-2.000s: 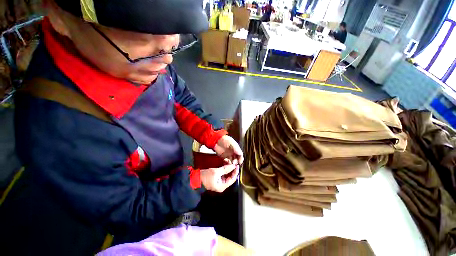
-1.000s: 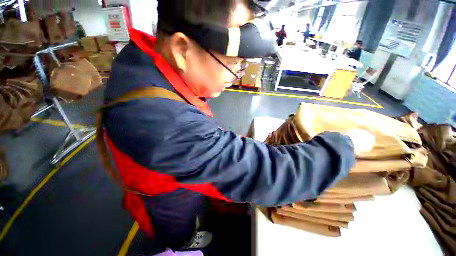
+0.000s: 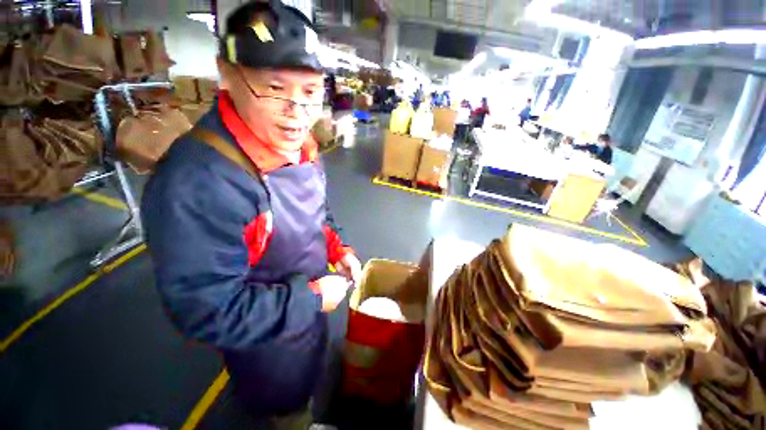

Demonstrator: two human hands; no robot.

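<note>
A tall stack of brown bag bodies (image 3: 588, 277) stands on the white table (image 3: 626, 413) at the right, its left part leaning like shingles. Loose brown bags with straps (image 3: 731, 336) lie crumpled at the right rim. Neither my left hand nor my right hand is in the picture. A small patch of lilac cloth shows at the bottom edge.
A person (image 3: 243, 227) in a navy and red jacket stands at the left of the table, hands together. An open red-brown carton (image 3: 382, 353) with white material stands between. A metal rack (image 3: 126, 201) with brown pieces is at far left; cartons (image 3: 403, 157) stand beyond.
The view has tilted up. The person's arm, reached over the stack a second ago, is back at their body, and they now face more this way. The open carton has come into view.
</note>
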